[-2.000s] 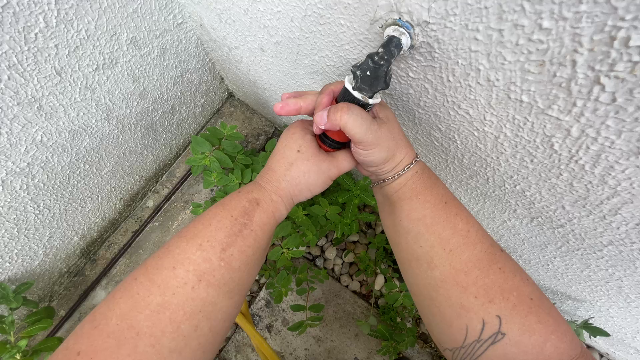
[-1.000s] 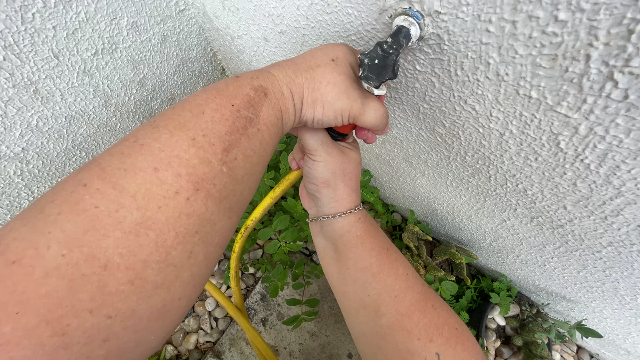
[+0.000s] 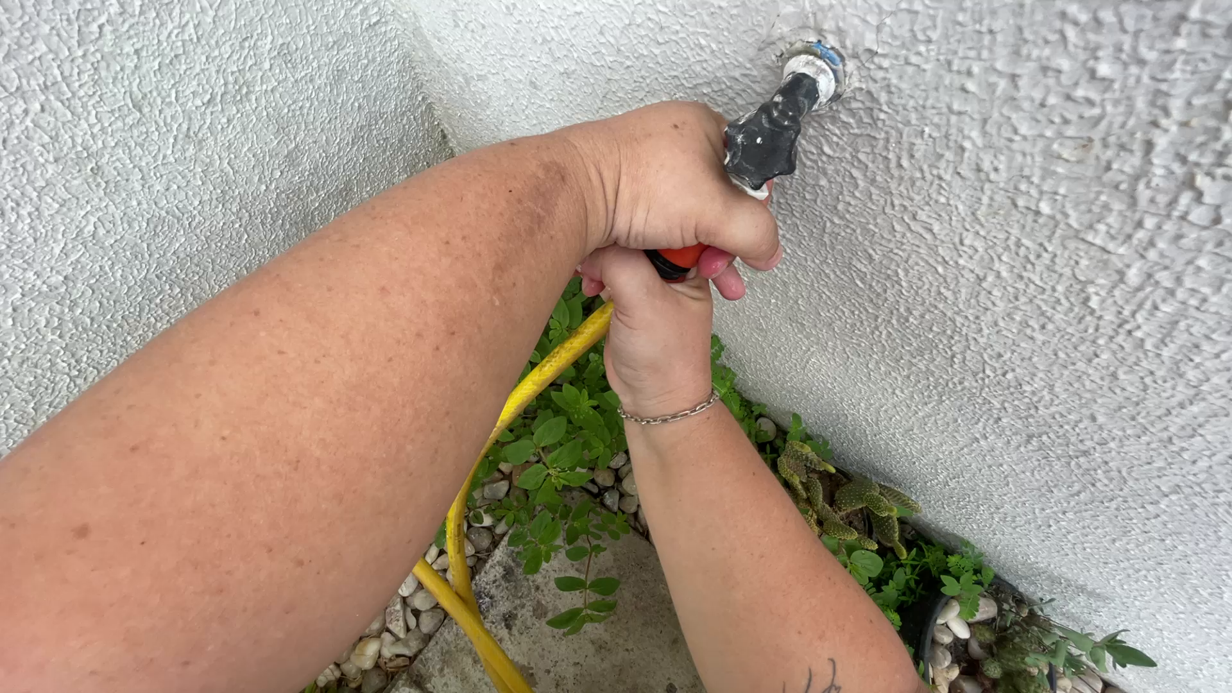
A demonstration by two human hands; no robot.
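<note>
A black outdoor tap (image 3: 765, 140) with a white collar juts from the textured wall at the upper right. Just below it, my left hand (image 3: 679, 183) is wrapped around the upper part of an orange and black hose connector (image 3: 677, 260). My right hand (image 3: 659, 322), with a chain bracelet at the wrist, grips lower, around the connector's lower end and the hose end. From beneath my right hand a yellow garden hose (image 3: 549, 371) curves down to the lower left. Most of the connector is hidden by my fingers.
Rough white walls (image 3: 1011, 269) meet in a corner behind. Green leafy plants (image 3: 568, 433), pebbles (image 3: 366, 653) and a concrete slab (image 3: 577, 640) lie below. A cactus (image 3: 857, 500) and a dark pot (image 3: 929, 630) of pebbles stand at the lower right.
My left hand has moved up to just under the tap, and my right hand now holds lower. The yellow hose beside my right hand has come into sight.
</note>
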